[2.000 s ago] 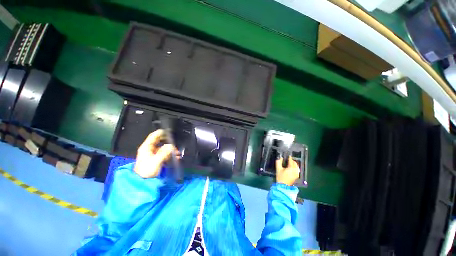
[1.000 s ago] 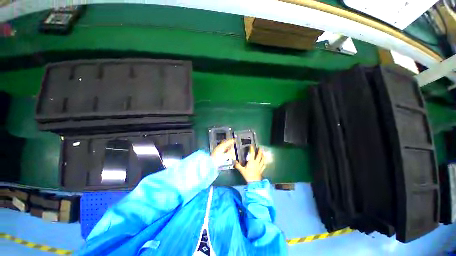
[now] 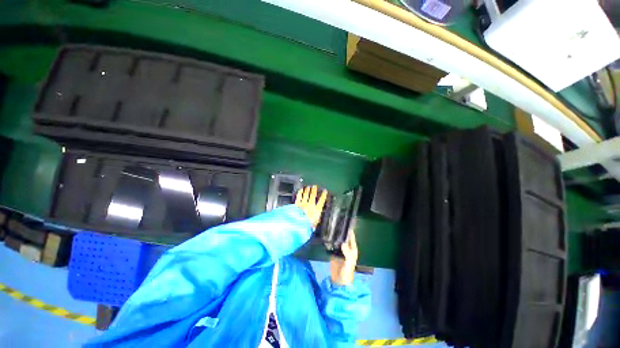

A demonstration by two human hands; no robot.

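An assembly jig point(image 3: 341, 219) is tilted up on its side, right of centre. My right hand point(image 3: 347, 258) holds it at its lower end. My left hand point(image 3: 311, 205) is at the jig's left side, fingers extended and close together; whether it grips anything is hidden. A second grey jig point(image 3: 283, 187) with dark windows lies flat on the green bench, partly behind my left hand. The near foam tray point(image 3: 64, 197) at left holds several glossy black units point(image 3: 129, 197), with bright light reflections on them.
A foam tray stack point(image 3: 153, 98) lies behind the near tray. A black block point(image 3: 391, 189) and a tall pile of black trays point(image 3: 489, 238) stand at right. A blue perforated basket point(image 3: 105, 267) is at the bench edge. Brown cardboard point(image 3: 393, 64) lies below the pale shelf edge point(image 3: 435, 51).
The right jig, flat a second ago, is now tilted up in my right hand, which has moved lower. My left hand is further right, off the left jig. The view has shifted and turned slightly.
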